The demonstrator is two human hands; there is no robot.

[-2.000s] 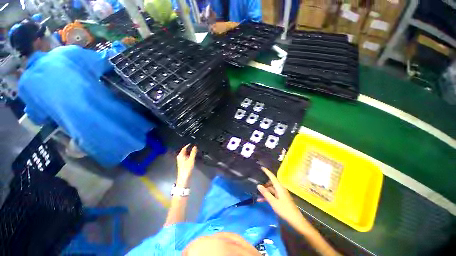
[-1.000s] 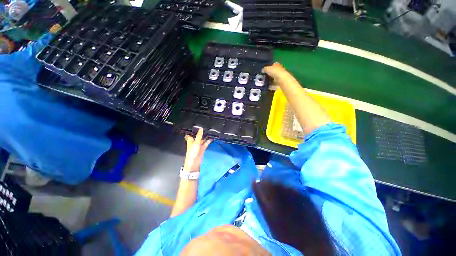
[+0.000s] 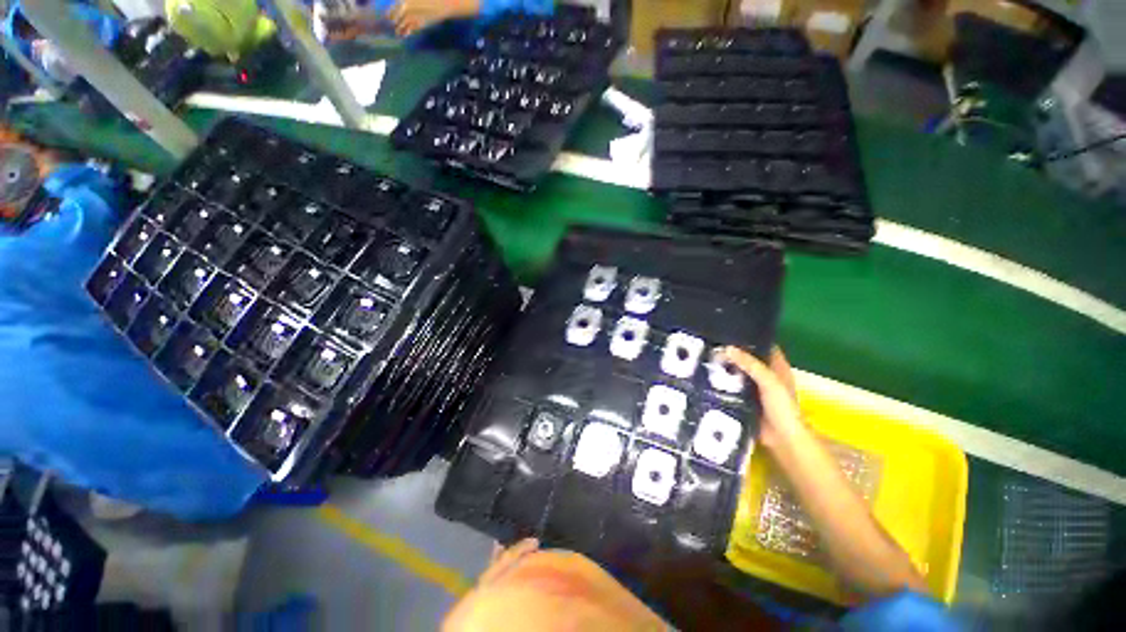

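A black component tray (image 3: pixel 562 370) lies in front of me, with several small white square pieces (image 3: pixel 664 410) in its pockets and one darker round piece (image 3: pixel 545 428) at the left. My right hand (image 3: pixel 775 401) grips the tray's right edge, fingertips over the white piece there. Of my left hand (image 3: pixel 514 551), only a little shows at the tray's near left edge; the rest is hidden behind a blurred skin-coloured shape at the bottom, so its grip cannot be told.
A tall tray stack (image 3: pixel 408 358) stands left. More black trays (image 3: pixel 759 124) and a filled tray (image 3: pixel 506 105) are behind. A yellow bin (image 3: pixel 932 494) holding a clear blister tray (image 3: pixel 790 525) is right, by another clear tray (image 3: pixel 1050 543). A person's blue sleeve (image 3: pixel 74 370) is left.
The view has shifted and come closer, so the trays look larger. My right hand stays at the tray's right edge. My left hand, plainly seen earlier, is now mostly hidden.
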